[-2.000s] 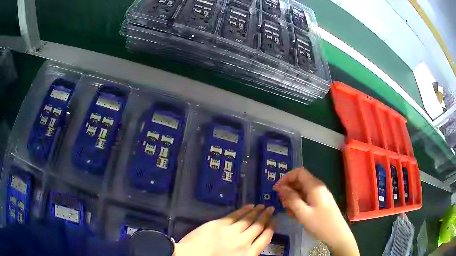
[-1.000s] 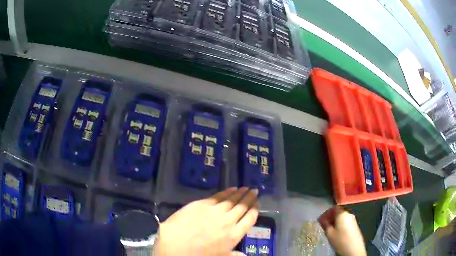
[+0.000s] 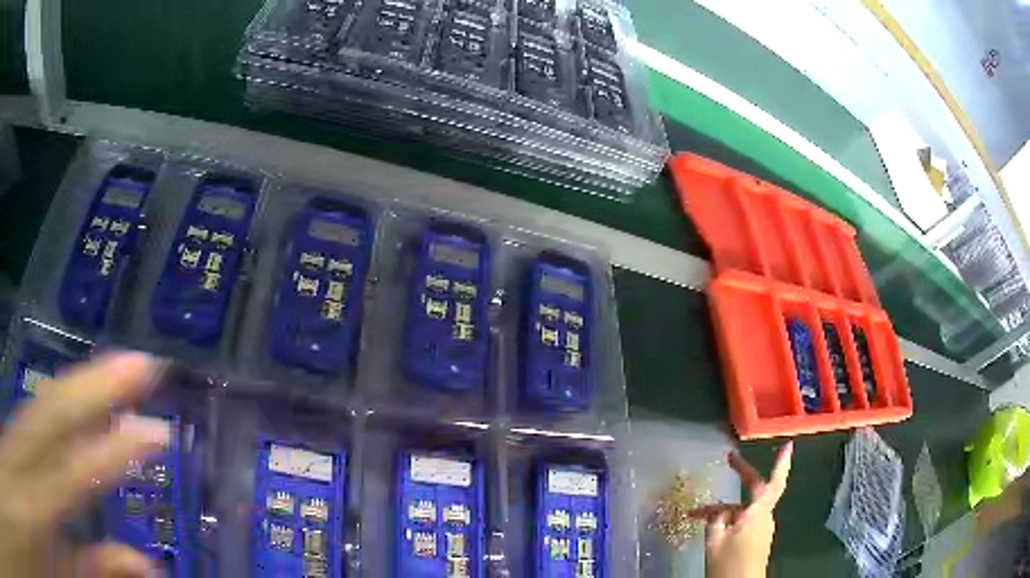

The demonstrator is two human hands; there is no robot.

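Note:
Blue phone housings lie rear side up in two rows in a clear blister tray (image 3: 384,395); one is the near-row housing (image 3: 441,514) and another the far-right housing (image 3: 557,333). They carry pale labels and silver metal slots. My left hand (image 3: 68,463) is blurred over the tray's near left corner, fingers apart, nothing seen in it. My right hand (image 3: 748,522) is right of the tray, fingers spread, at the edge of a loose pile of small gold parts (image 3: 681,508) on a clear plastic sheet. No part shows in it.
A clear stack of trays with black housings (image 3: 452,102) stands behind the metal rail (image 3: 373,186). The red bin (image 3: 808,350) is on the right, with blue and black pieces inside. Translucent dimpled trays (image 3: 870,497) and a bright green item (image 3: 998,457) lie right of it.
My left hand has moved left, uncovering the near row of housings. My right hand went from the far-right housing to the gold pile, and its fingers have spread. The view has shifted slightly.

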